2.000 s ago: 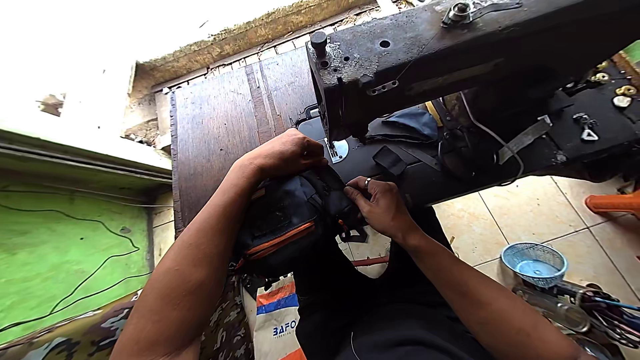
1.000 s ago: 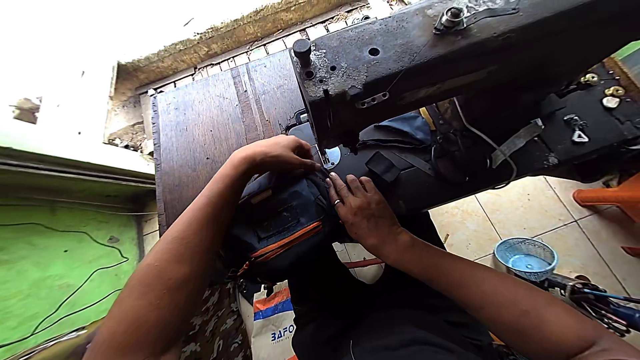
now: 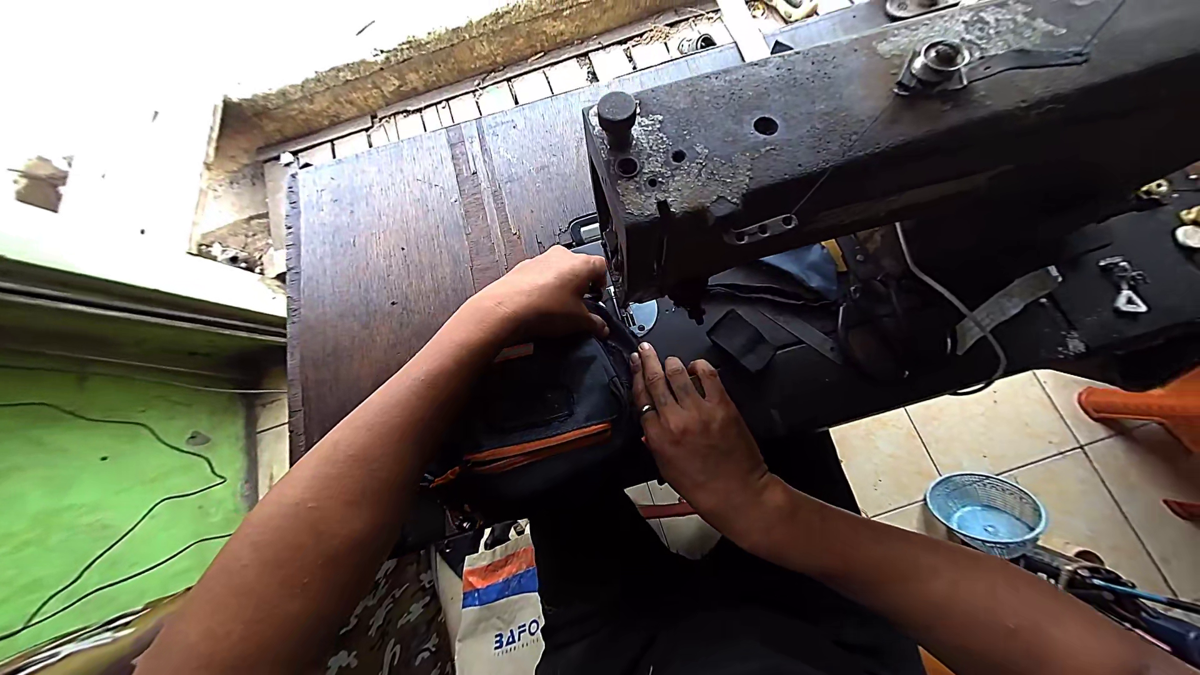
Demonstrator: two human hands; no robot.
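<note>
A dark fabric bag (image 3: 539, 403) with orange zips lies at the near edge of the sewing table, its upper right edge close to the needle plate (image 3: 641, 319) of a black sewing machine (image 3: 806, 141). My left hand (image 3: 553, 291) grips the bag's top edge beside the machine's needle area, thumb bent over the fabric. On the bag's right edge rests my right hand (image 3: 694, 422), fingers extended and pressing; a ring is on one finger. The machine head hides the needle and part of the left fingertips.
Dark cloth pieces and a strap (image 3: 745, 337) lie under the machine arm. Small metal parts (image 3: 1125, 281) sit on the machine bed at right. A blue plastic basket (image 3: 986, 511) and an orange plastic stool (image 3: 1144, 408) stand at the lower right. A printed sack (image 3: 502, 600) is below the table.
My right hand has gone from pinching the bag's edge with bent fingers to lying on it with fingers extended. The left hand stays at the bag's top edge near the needle area.
</note>
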